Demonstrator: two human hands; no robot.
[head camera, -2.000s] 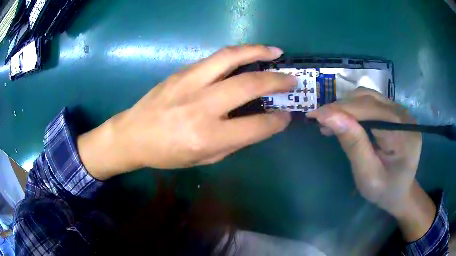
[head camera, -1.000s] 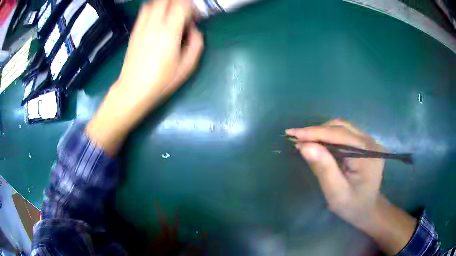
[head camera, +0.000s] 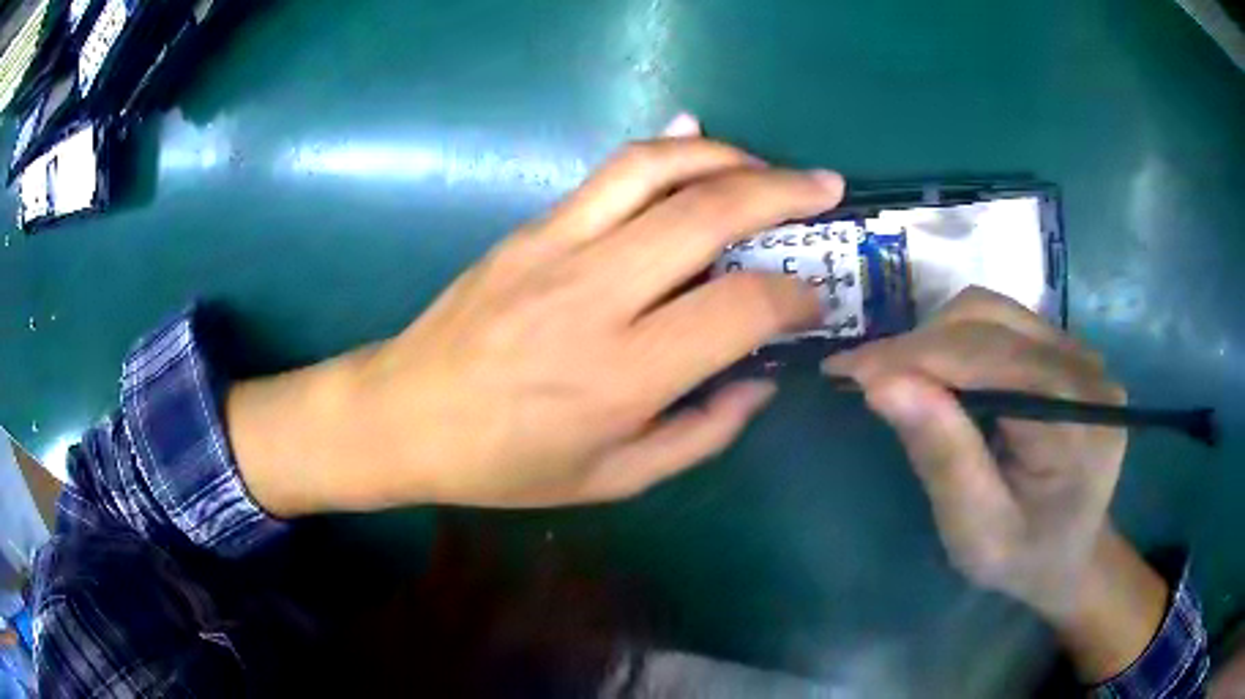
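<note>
A black phone front housing (head camera: 1054, 260) lies on the green bench in front of me. Its left half holds the white keypad board (head camera: 836, 273) with dark marks, its right half the blank white LCD module (head camera: 1010, 239), with a blue flex cable (head camera: 888, 277) between. My left hand (head camera: 546, 321) lies over the left end, holding the housing with fingers on the board. My right hand (head camera: 1010, 444) holds black tweezers (head camera: 1092, 408) at the housing's near edge, beside the keypad board. The tweezer tips are hidden by my fingers.
Stacked phone units (head camera: 103, 68) stand at the upper left. A single phone unit (head camera: 62, 180) lies at the near end of the pile. A pale strip (head camera: 21, 48) shows beside the pile. The bench surface (head camera: 410, 82) is glossy green.
A second ago my left hand was at the upper edge by a blurred white piece and no phone lay before me. Now it holds a housing here, and the right hand's tweezers are beside it.
</note>
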